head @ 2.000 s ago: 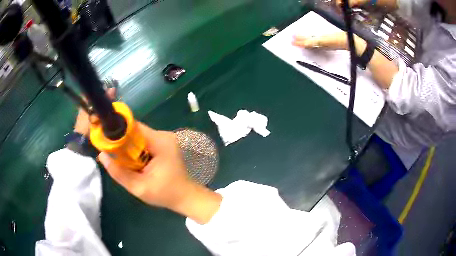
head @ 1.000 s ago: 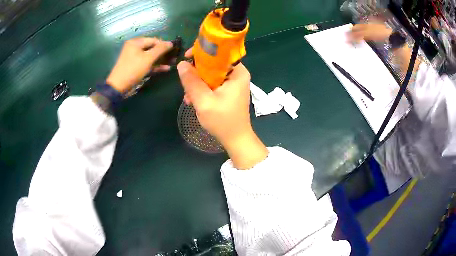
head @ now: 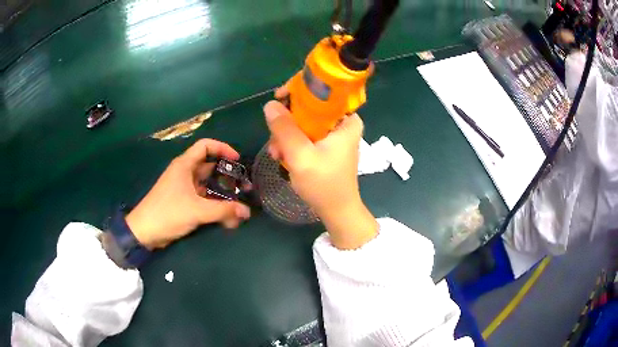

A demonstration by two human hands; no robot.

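My left hand (head: pixel 193 193) holds a small dark electronic unit (head: pixel 229 177) with shiny metallic parts between thumb and fingers, low over the green bench. My right hand (head: pixel 315 159) is closed around the orange electric screwdriver (head: pixel 324 88), above the round screw tray (head: pixel 274 193). The screwdriver's lower end and bit are hidden by my hand. The tray lies just right of the unit and is partly covered by my right hand.
A second unit (head: pixel 99 114) lies at the left. White crumpled tissue (head: pixel 387 156) is right of my right hand. A pen (head: pixel 478 130) lies on the paper sheet (head: pixel 467 88). Beyond are a compartment tray (head: pixel 518 68) and a neighbouring worker's white sleeve (head: pixel 576 190). A black cable hangs at the right.
My left hand has reached out, taken hold of a unit and brought it back beside the screw tray. My right hand has moved right with the screwdriver. The neighbour's hand has left the paper.
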